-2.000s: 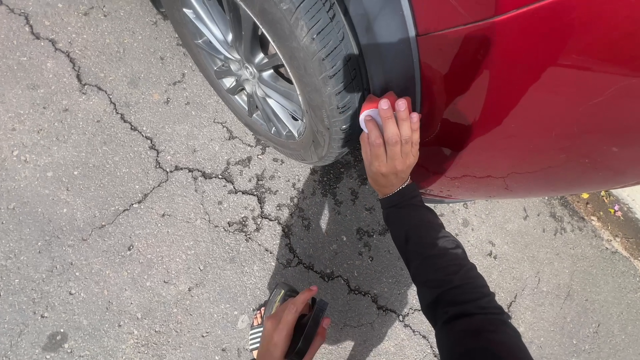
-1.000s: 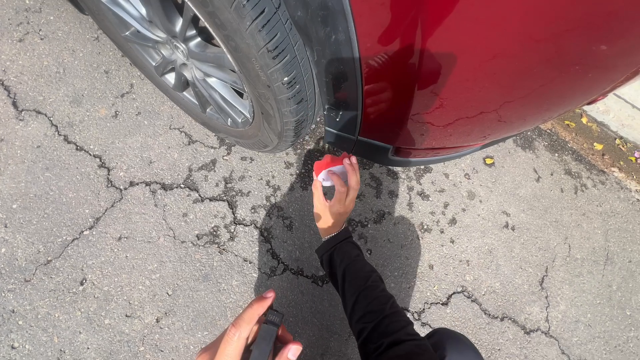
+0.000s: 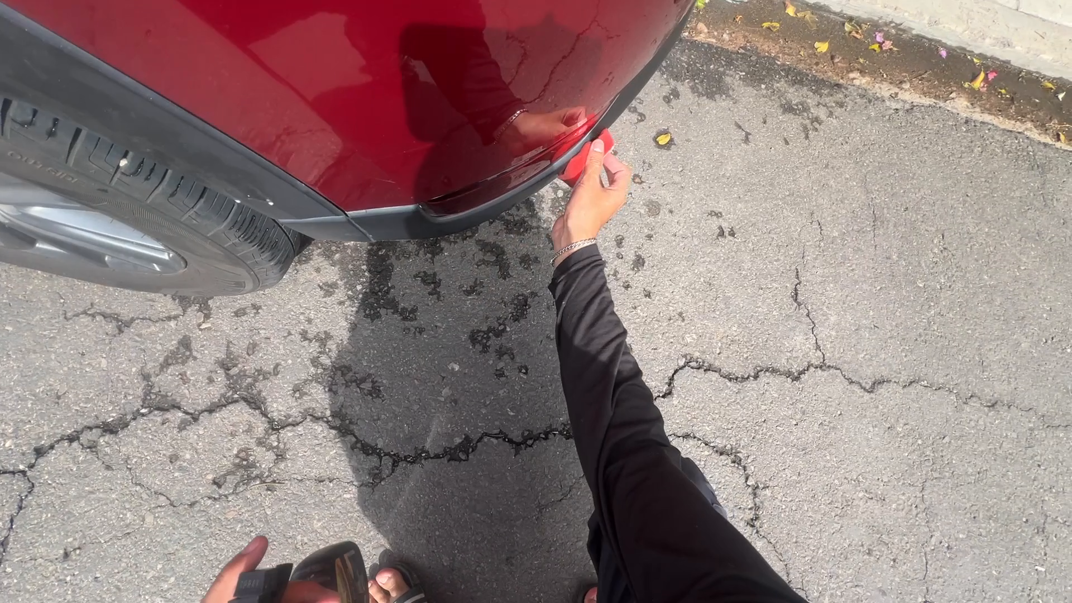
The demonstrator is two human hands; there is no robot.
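My right hand (image 3: 593, 199), with a chain bracelet at the wrist, holds a red pad (image 3: 590, 157) against the black plastic lower trim (image 3: 494, 206) of a red car's bumper (image 3: 360, 109). The fingers partly hide the pad. At the bottom left, my left hand (image 3: 272, 578) is around a dark object (image 3: 331, 569), cut off by the frame edge; what it is I cannot tell. The glossy red paint mirrors my right hand and sleeve.
A car tyre and alloy wheel (image 3: 142, 209) stand at the left. Cracked asphalt (image 3: 469, 377) with damp spots lies below. A pale curb (image 3: 963, 33) with fallen petals runs along the upper right. Sandalled toes (image 3: 389, 584) show at the bottom.
My right hand has moved with the pad from the black trim beside the wheel, rightward along the car to the bumper's lower trim. The view has shifted right along the car.
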